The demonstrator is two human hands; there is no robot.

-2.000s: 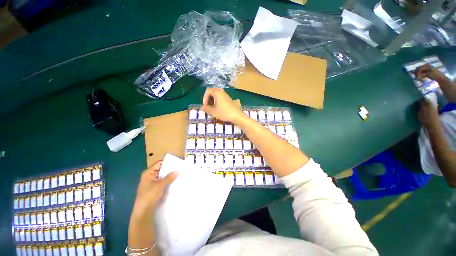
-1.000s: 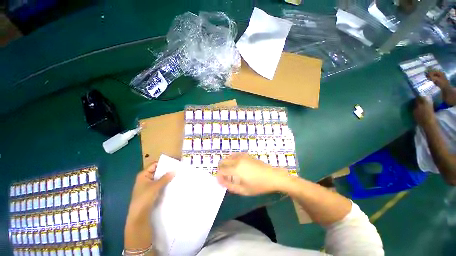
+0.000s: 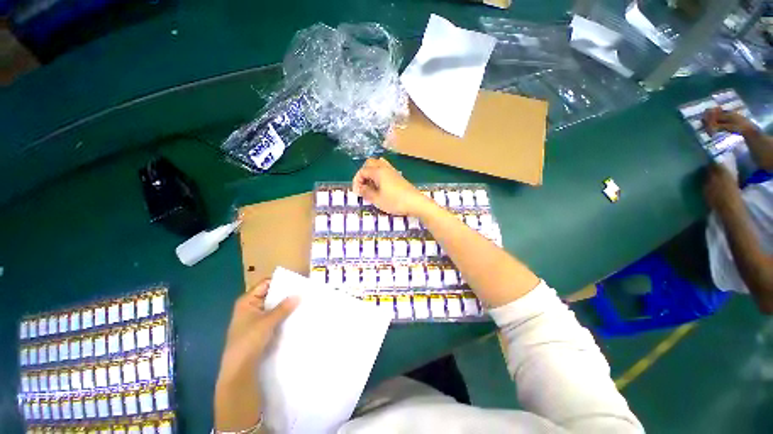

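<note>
My left hand (image 3: 252, 326) holds a floppy white sheet (image 3: 318, 352) by its upper left edge, thumb on top. My right hand (image 3: 383, 186) is over the top row of the central clear tray (image 3: 386, 247), fingertips bent down at the cells left of the row's middle. Whether a small piece is between the fingertips cannot be seen. The tray holds rows of small white cells with amber strips. The sheet's upper right corner covers part of the tray's lower left. A second full tray (image 3: 97, 364) lies at the lower left.
Brown cardboard (image 3: 275, 233) lies partly under the central tray. A white bottle (image 3: 203, 245) and black device (image 3: 169, 193) are left. Behind are crumpled clear wrap (image 3: 347, 85), another cardboard (image 3: 504, 140) and curled white paper (image 3: 449, 72). A loose cell (image 3: 611, 190) and another person's hands (image 3: 725, 123) are right.
Over the last second my right hand has moved from the sheet's right edge up to the tray's top row. My left hand still holds the sheet in nearly the same place.
</note>
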